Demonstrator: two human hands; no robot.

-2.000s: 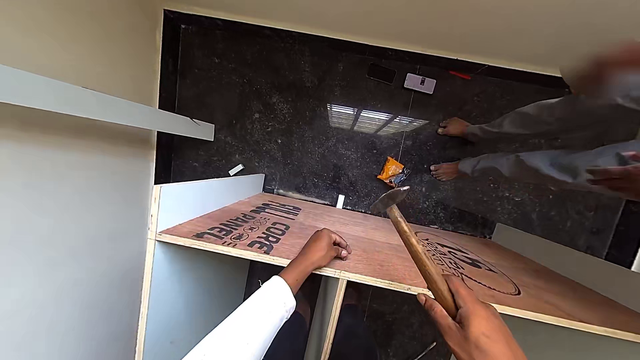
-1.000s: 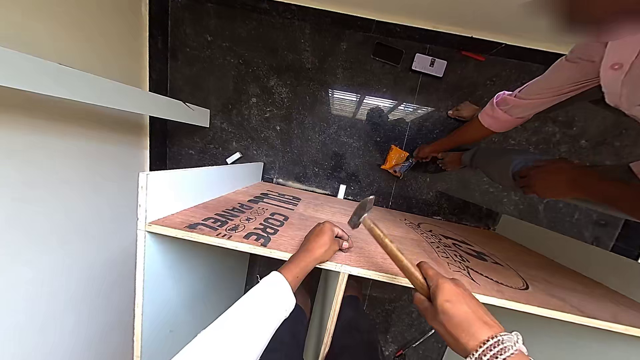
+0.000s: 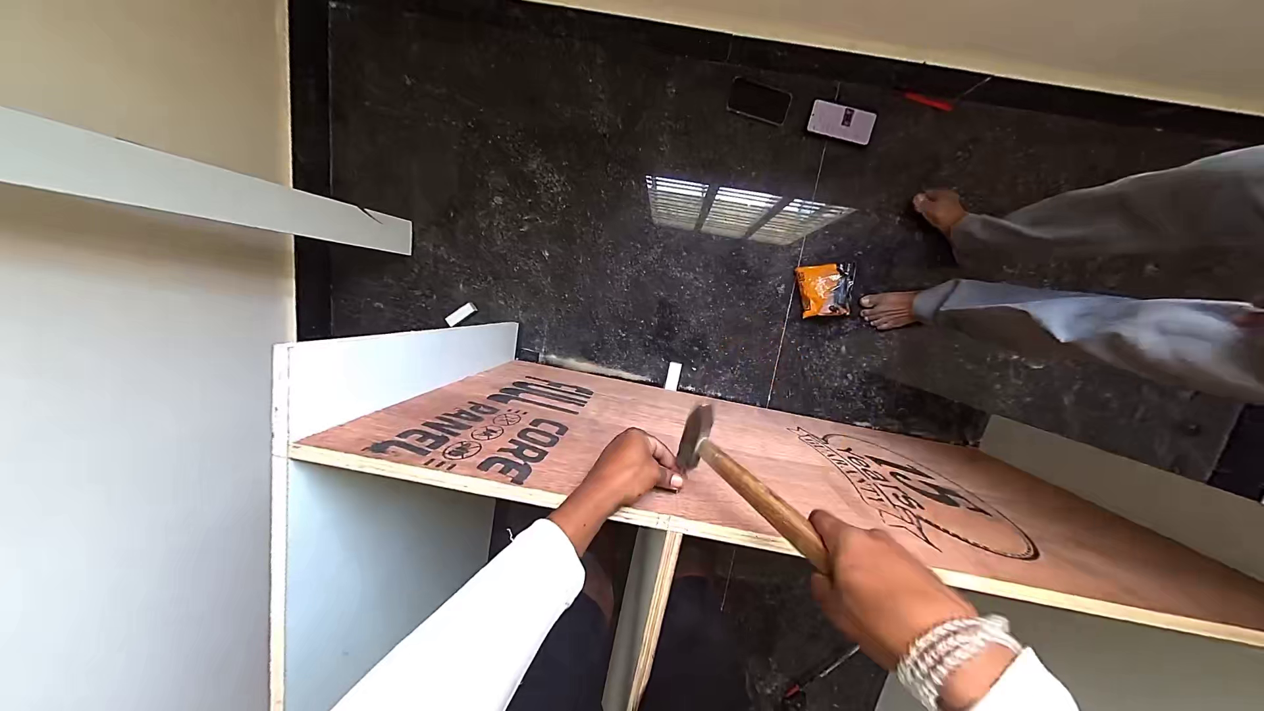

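Note:
My right hand [image 3: 874,583] grips the wooden handle of a hammer [image 3: 755,489]. The hammer's metal head is just beside the fingers of my left hand [image 3: 632,472]. Those fingers are pinched together low over the plywood panel [image 3: 612,425], near its front edge; whatever is between them is too small or hidden to tell. The panel bears printed writing and lies on upright boards. One upright divider [image 3: 657,602] meets its front edge just below my left hand.
A person in grey trousers [image 3: 1096,237] stands barefoot at the right, beside an orange packet [image 3: 826,289] on the dark floor. Two phones [image 3: 841,121] lie farther back. A long pale board [image 3: 197,190] juts in from the left.
The hammer head has come down beside my left fingers. The other person's arm, which reached to the orange packet a second ago, has withdrawn, and the packet remains on the floor.

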